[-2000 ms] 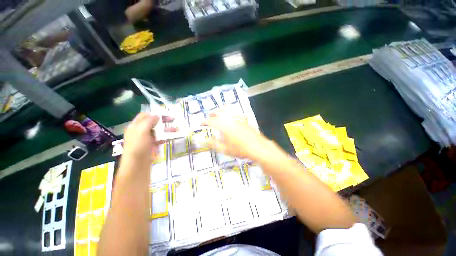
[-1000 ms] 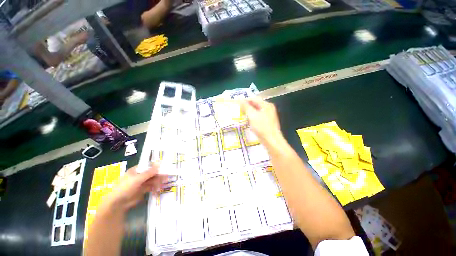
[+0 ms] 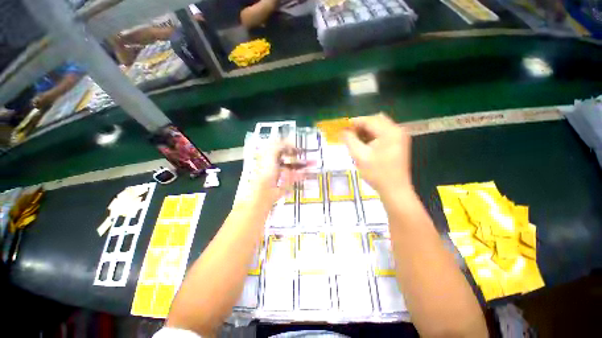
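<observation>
The blister tray [image 3: 313, 290] lies in front of me, with rows of rectangular pockets, several outlined in yellow. My right hand [image 3: 379, 148] is over the tray's far part, its fingers closed on a yellow piece [image 3: 334, 130]. My left hand [image 3: 285, 170] is blurred over the tray's far left part, fingers apart; whether it holds anything is unclear. A white ladder-like sheet [image 3: 249, 173] with square windows lies on the tray's left side, partly behind my left hand. A yellow sticker sheet [image 3: 170, 245] lies left of the tray.
A yellow pile [image 3: 496, 241] lies right of the tray. A backing skeleton [image 3: 123, 245] with cream scraps [image 3: 125, 201] is at left. A phone [image 3: 181, 150], a small square case [image 3: 165, 175] and a white clip [image 3: 211, 177] stand behind. A person's arm [image 3: 259, 12] is across the green belt [image 3: 435, 82].
The view has turned, shifting things rightward. My left hand has moved from the sheet's near end to the tray's far part. A yellow piece now shows clearly at my right fingers.
</observation>
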